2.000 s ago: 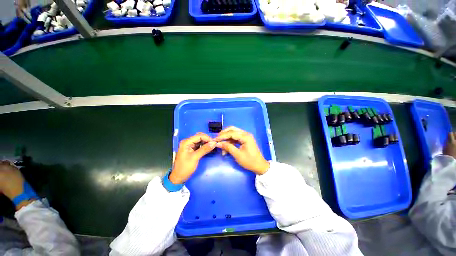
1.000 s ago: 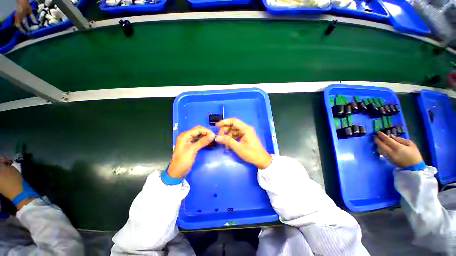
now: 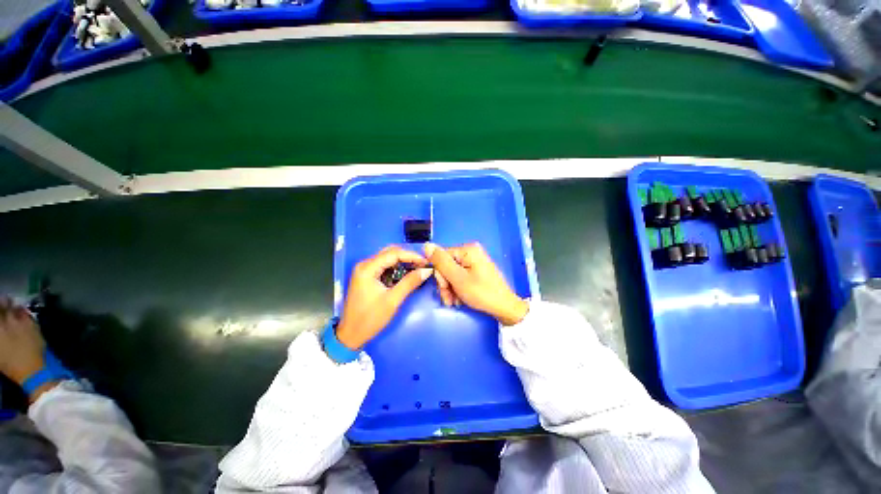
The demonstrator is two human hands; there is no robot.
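Note:
A small black housing (image 3: 394, 275) sits in the fingers of my left hand (image 3: 372, 294), over the blue work tray (image 3: 435, 357). My right hand (image 3: 470, 282) has its thumb and fingertips together at the housing's right side, close against my left fingertips. Whether it pinches a small part or wire is hidden. A second black block (image 3: 417, 230) lies in the tray beyond my hands, with a thin pale rod (image 3: 432, 218) upright beside it. Small black parts (image 3: 417, 404) lie near the tray's near edge.
A right-hand blue tray (image 3: 724, 347) holds rows of black units with green strips. Beyond the white rail (image 3: 241, 179) runs a green conveyor belt (image 3: 386, 106) with a few black units. Other people's sleeves show at left (image 3: 87, 434) and right (image 3: 855, 357).
The black housing now shows in my left hand, which has turned slightly. My right fingertips have closed in. Another person's hand has left the right-hand tray. Units on the belt have moved left.

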